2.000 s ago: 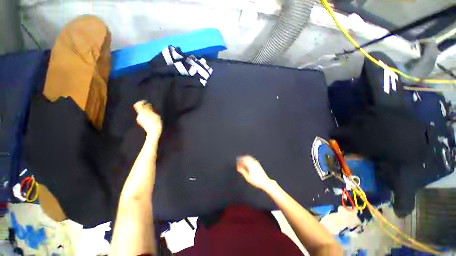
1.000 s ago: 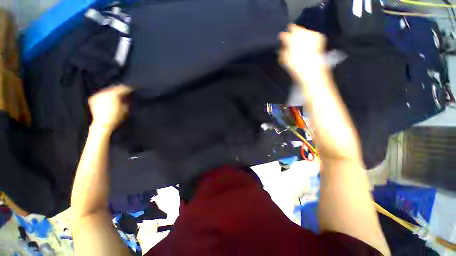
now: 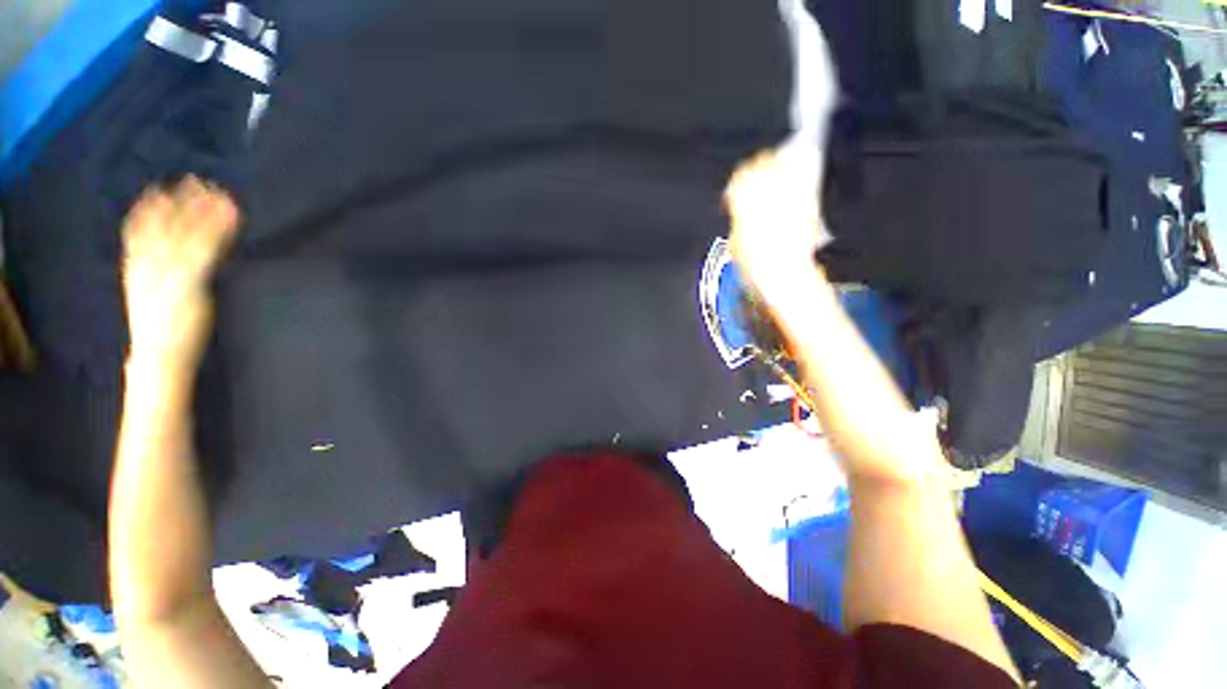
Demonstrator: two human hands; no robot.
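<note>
A black garment piece point(image 3: 538, 202) is stretched between my hands above the dark-covered table. My left hand point(image 3: 178, 249) is closed on its left end. My right hand point(image 3: 776, 222) is closed on its right end, where a white strip point(image 3: 811, 81) runs upward from the hand. Both hands are somewhat blurred. The steam iron point(image 3: 728, 307) lies just below my right hand, its blue body and pale rim partly hidden by my wrist.
Black pieces with white bands point(image 3: 215, 51) lie at the upper left beside a blue edge. A pile of black pieces point(image 3: 969, 215) is at the right. A blue box point(image 3: 1090, 512) and a louvred grille point(image 3: 1144, 411) are at the lower right. Scraps point(image 3: 323, 606) lie below the table edge.
The hands, empty-looking and lower at first, now hold the black piece stretched wide. In the last second it has flattened out, and my left hand has moved left. The view has shifted right.
</note>
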